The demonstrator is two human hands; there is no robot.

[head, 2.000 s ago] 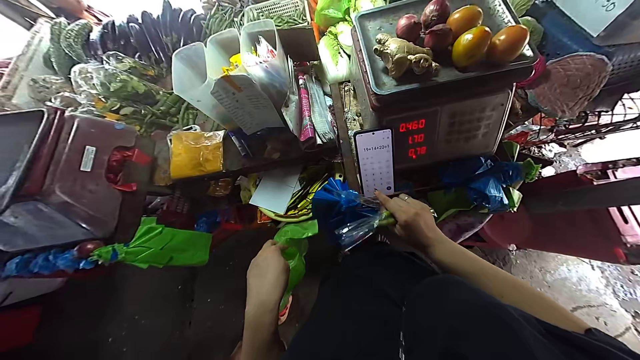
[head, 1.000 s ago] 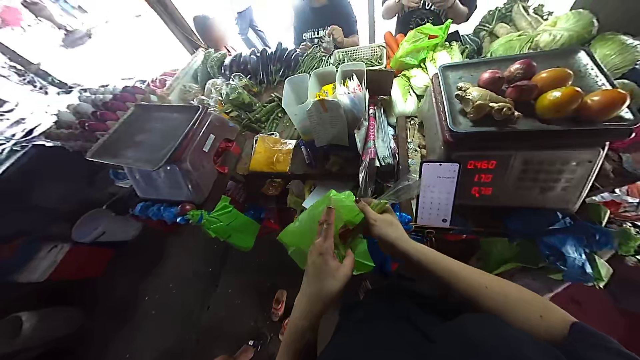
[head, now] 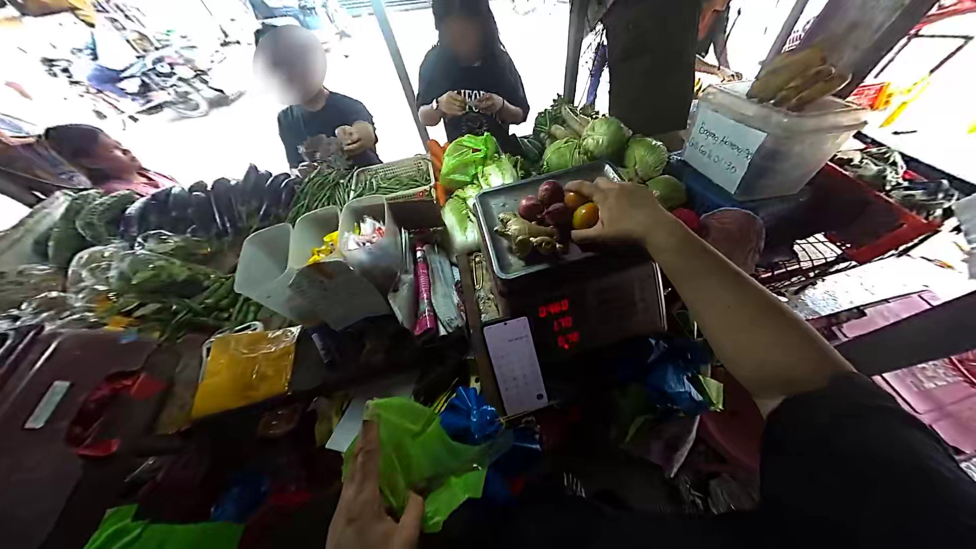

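My right hand is on the tomatoes at the right of the metal scale pan, its fingers around them. Red onions and ginger root lie beside them in the pan. Below, the digital scale shows red lit digits, and a smartphone leans upright against its front. At the lower middle my left hand holds a green plastic bag, partly spread, with the thumb and fingers apart at its left side. Blue plastic lies just right of the bag.
White plastic containers stand left of the scale, near a yellow packet. Eggplants, green beans and cabbages line the back. A labelled clear tub stands at the right. Several people are beyond the stall.
My right hand has left the green bag and reached up to the tomatoes in the pan. My left hand keeps the bag. The view has tilted up and shifted.
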